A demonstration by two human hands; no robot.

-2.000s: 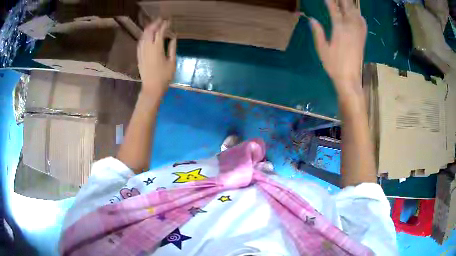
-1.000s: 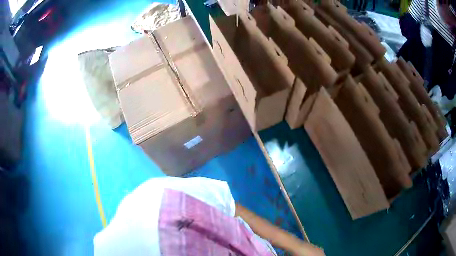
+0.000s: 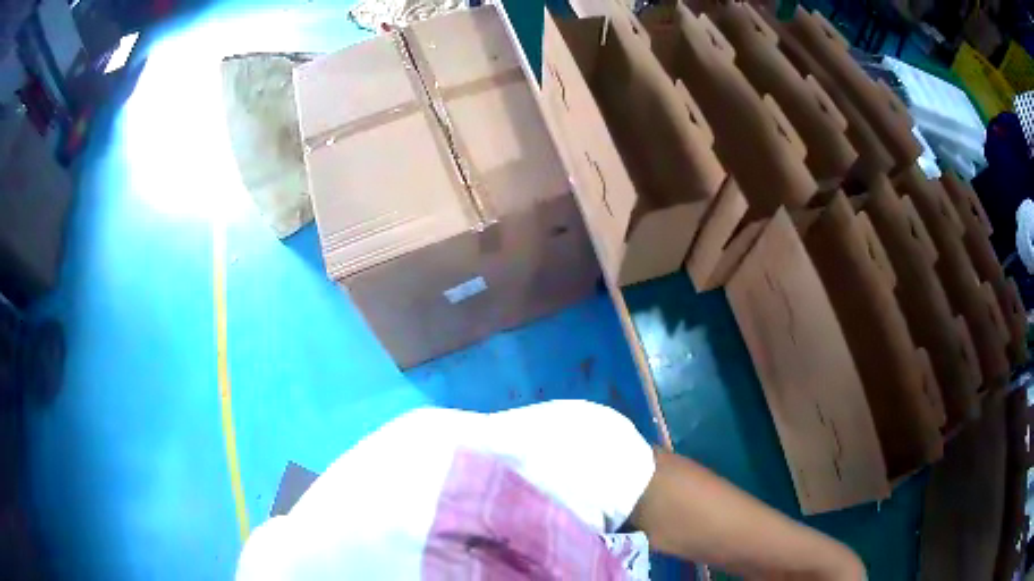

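Note:
Folded open cartons stand upright in two close rows on the green-topped table point(image 3: 709, 386). The nearest carton of the back row point(image 3: 590, 159) stands at the table's pale edge. The nearest carton of the front row point(image 3: 811, 375) shows its long printed side wall. My bare left forearm reaches from the white sleeve to the bottom edge, below that front carton. My left hand is cut off by the picture's edge, so its hold is hidden. My right hand is out of the picture.
A large taped shipping carton point(image 3: 454, 193) with a small white label stands on the blue floor beside the table. A tan sack-like piece point(image 3: 267, 142) lies behind it. White packs point(image 3: 935, 108) and a yellow crate point(image 3: 1020, 70) show at the upper right.
The view has swung left from the near table, where both open hands showed, to the carton rows. Since the middle frame, the left forearm reaches farther right, and its hand has left the picture.

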